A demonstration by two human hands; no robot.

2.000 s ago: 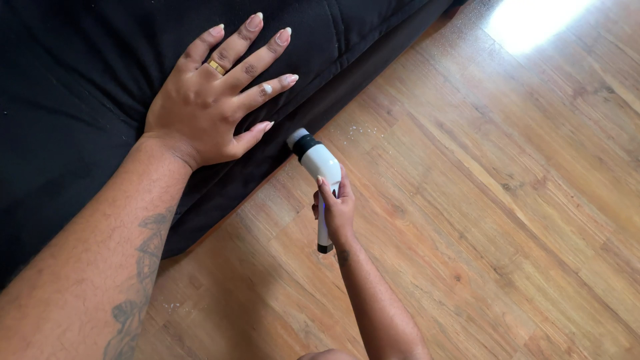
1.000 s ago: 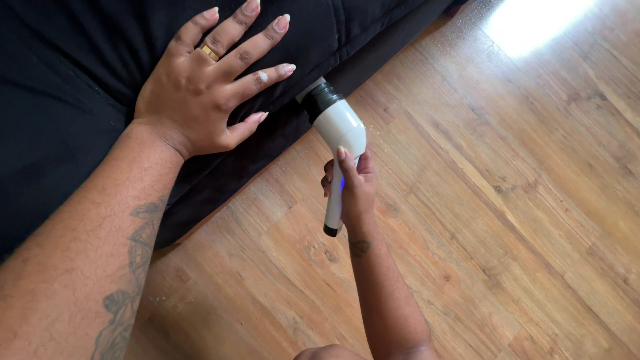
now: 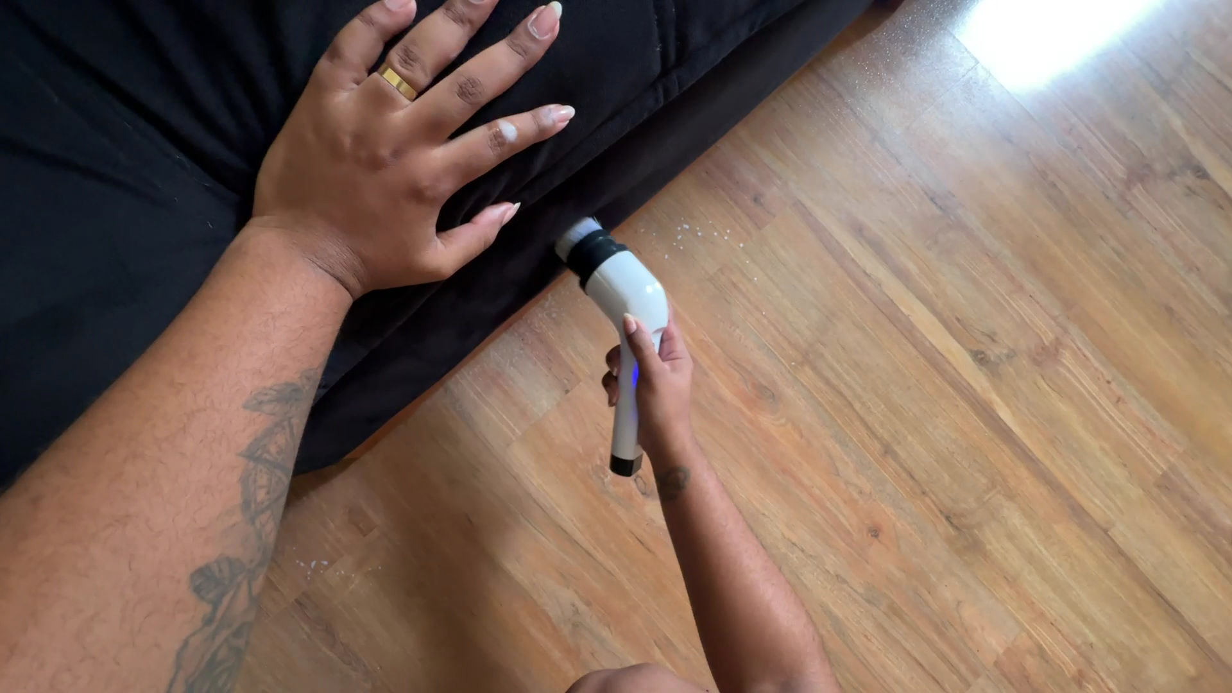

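My left hand (image 3: 385, 164) lies palm down with fingers spread on a piece of black fabric-covered furniture (image 3: 125, 125), perhaps a sofa. It wears a gold-coloured ring, and a spot of white foam sits on its index finger. To its lower right, my right hand (image 3: 659, 375) grips the handle of a white handheld electric scrubber brush (image 3: 626, 289) with a black collar and a lit blue light. The brush head points up and left at the lower side of the black fabric. Whether its bristles touch the fabric is hard to tell.
Wood-plank flooring (image 3: 914, 385) runs along the furniture's lower edge. Small white foam specks (image 3: 698, 234) dot the floor near the brush, with others at the lower left. Bright light reflects off the floor at the upper right. Part of a knee (image 3: 635, 680) shows at the bottom.
Over the last second the brush has moved down and left along the furniture's side, uncovering foam specks on the floor. My left hand stays spread on the black fabric.
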